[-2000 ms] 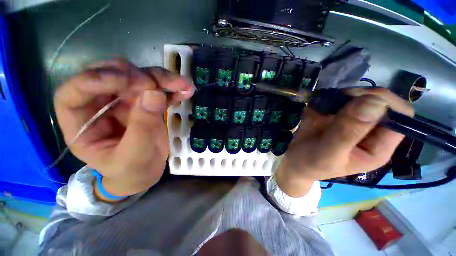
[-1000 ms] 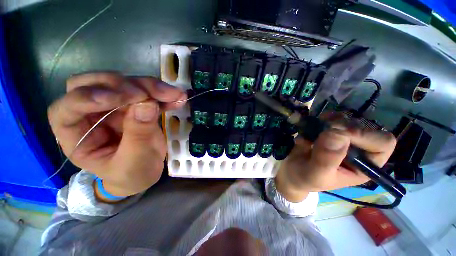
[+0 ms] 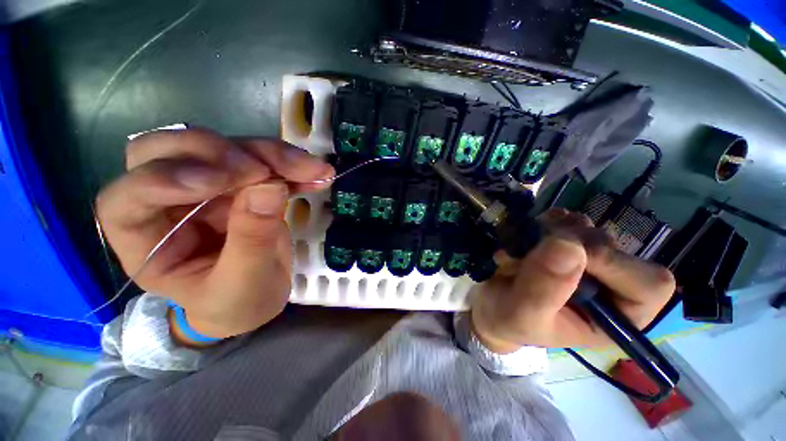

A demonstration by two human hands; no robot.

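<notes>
My left hand [image 3: 207, 224] pinches the solder wire [image 3: 366, 162] between thumb and fingertips. Its free end reaches over the second housing of the far row, and its tail hangs down to the left. My right hand [image 3: 569, 288] holds the soldering iron [image 3: 483, 205] like a pen, its tip at the green circuit board [image 3: 428, 149] in the third housing of the far row. Black housings with green boards stand in three rows in the white tray [image 3: 303, 164]. My right hand and the iron hide part of the tray's right side.
A black fan box with wire grille [image 3: 483, 59] stands beyond the tray. A crumpled dark cloth [image 3: 608, 129], a dark cylinder [image 3: 722, 155] and a black angular stand [image 3: 711, 267] lie right. A blue bin [image 3: 39, 215] is far left; a red box [image 3: 648, 392] is low right.
The iron has swung from nearly level to steeply slanted, with my right hand lower. The solder wire's free end has come into view over the far row. My left hand has barely moved.
</notes>
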